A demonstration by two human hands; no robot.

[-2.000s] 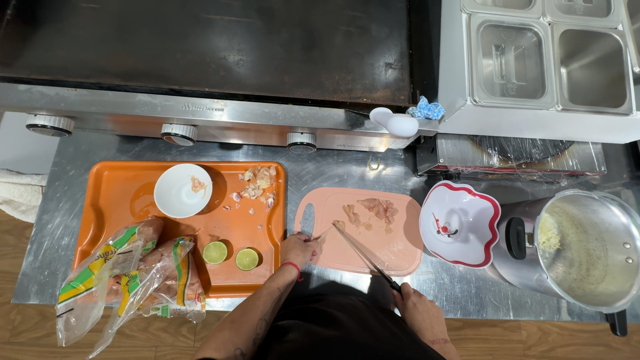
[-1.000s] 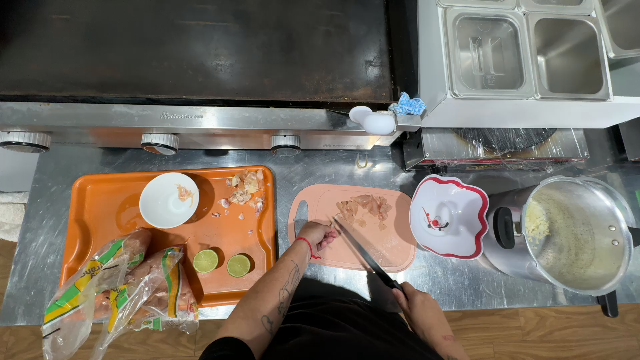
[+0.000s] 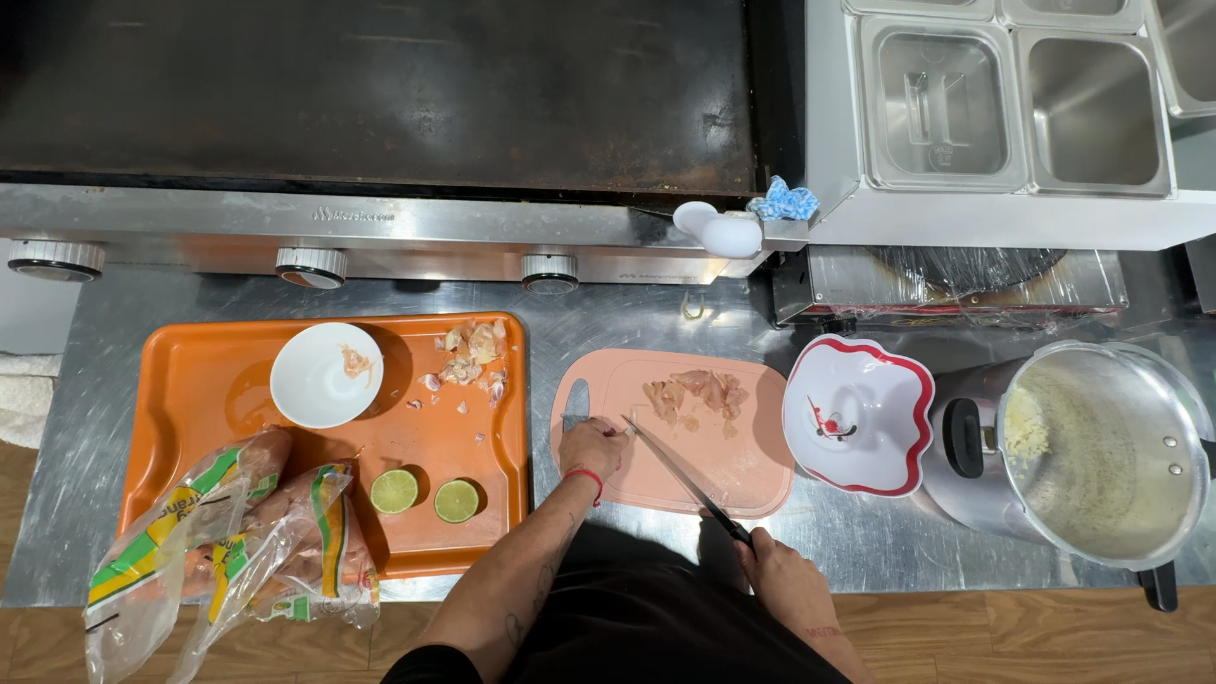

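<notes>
A pink plastic cutting board point(image 3: 708, 489) lies on the steel counter, with small pieces of raw meat point(image 3: 703, 394) near its upper middle. My left hand point(image 3: 594, 448) is over the board's left side, fingers bent together on a small piece that they mostly hide. In my right hand point(image 3: 787, 575) is the black handle of a long kitchen knife point(image 3: 679, 475). The blade slants up and left across the board, its tip close to my left fingertips.
An orange tray point(image 3: 261, 332) at left holds a white bowl point(image 3: 326, 375), lime halves point(image 3: 394, 491), peelings point(image 3: 473, 351) and bagged raw meat point(image 3: 313, 532). Right of the board are a red-rimmed white bowl point(image 3: 855, 418) and a metal pot point(image 3: 1107, 456) with chopped pale bits. A griddle point(image 3: 380, 95) lies behind.
My left hand has moved a little on the board, and its fingers have shifted against the piece. My right hand keeps the knife over the board.
</notes>
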